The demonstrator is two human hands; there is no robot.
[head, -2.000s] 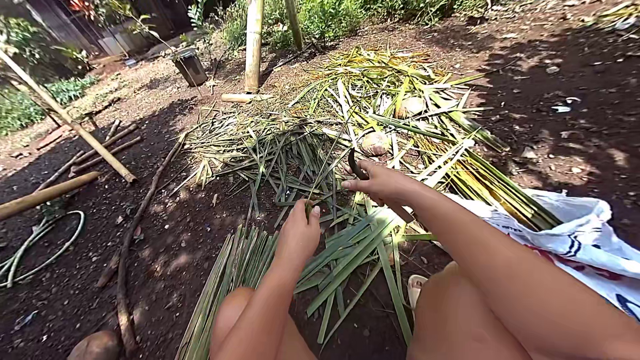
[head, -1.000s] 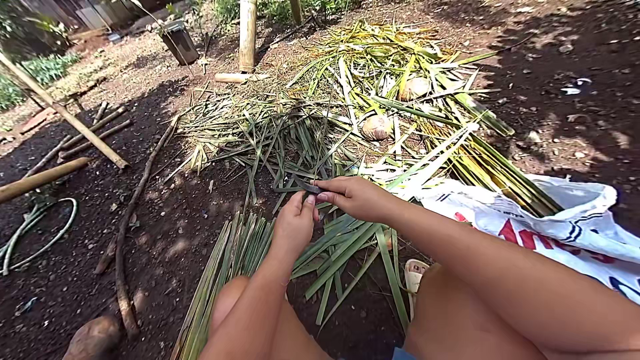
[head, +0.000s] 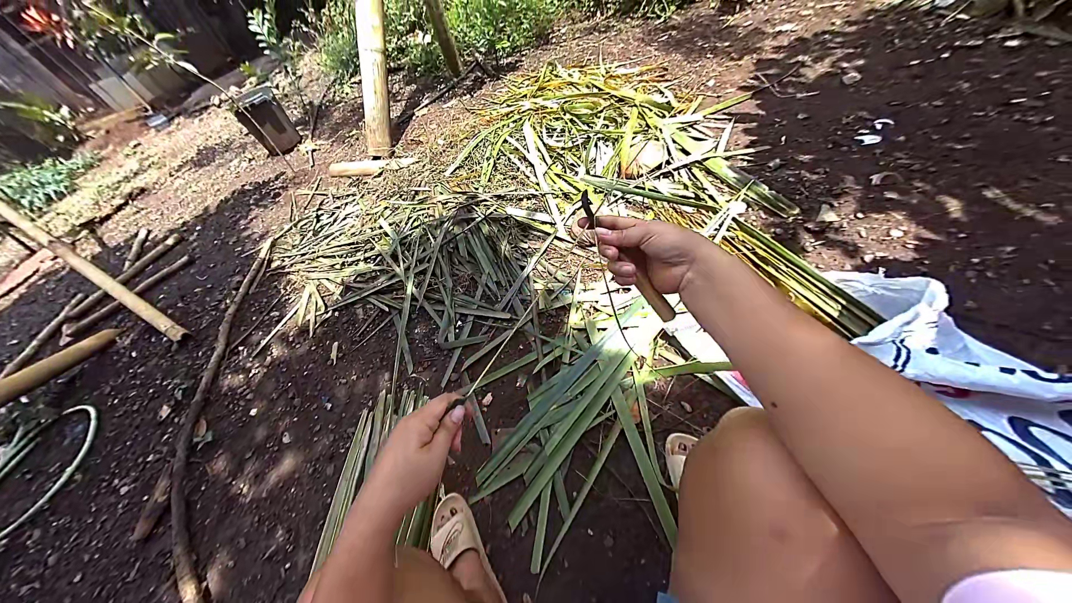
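Observation:
My right hand (head: 649,251) is closed round the wooden handle (head: 653,295) of a small tool with a dark blade (head: 587,203), and a thin dark strip hangs beside it. Lower and to the left, my left hand (head: 431,427) pinches the end of a thin leaf strip or midrib (head: 494,356) that slants up toward the right. Cut green palm leaflets (head: 569,419) lie on the soil between and below the hands. Beside my left forearm rests a bundle of long leaflets (head: 360,469). A heap of thin leaf strips (head: 469,260) spreads beyond the hands.
Yellow-green strips (head: 586,109) are heaped farther back. A white printed sack (head: 963,360) lies at right. Left are a long branch (head: 197,402), bamboo poles (head: 109,280) and a pale hose (head: 71,477). A dark bucket (head: 268,121) and an upright bamboo post (head: 373,79) stand behind.
My hands, together one second ago, are now far apart. The right one has moved up and away with the tool, the left one down toward me.

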